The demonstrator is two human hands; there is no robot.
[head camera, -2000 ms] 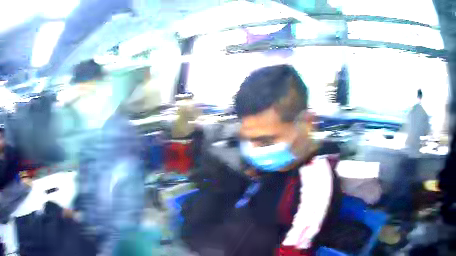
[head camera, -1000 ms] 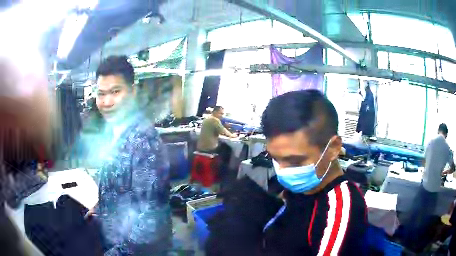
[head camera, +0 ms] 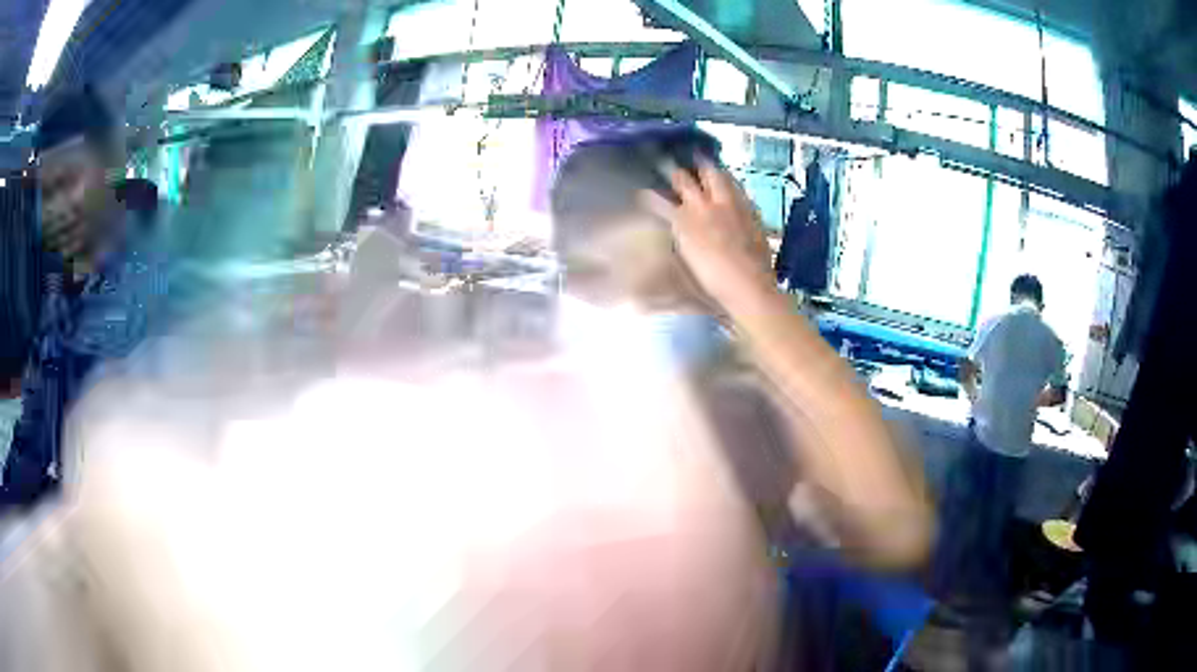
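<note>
A large pale pink and white shape (head camera: 433, 525), strongly blurred and very close to the camera, covers the lower left and middle. I cannot tell whether it is a hand, an arm or cloth. Neither my left hand nor my right hand can be made out for sure. Behind it stands a person with a face mask (head camera: 617, 236), partly hidden. A bare hand and forearm (head camera: 820, 381) rise at that person's head, elbow bent to the right, and look like that person's own. No held object can be seen.
Dark hanging cloth (head camera: 1155, 433) lines the right edge. Another person (head camera: 79, 289) stands at the far left. A person in a pale shirt (head camera: 1017, 381) stands at a white table at the back right. A blue crate edge (head camera: 893, 610) shows low. A purple cloth (head camera: 617, 105) hangs at the windows.
The view has swung right, so the people have shifted left. The pale blur has spread from the left edge over the middle. A bare hand is now at the masked person's head.
</note>
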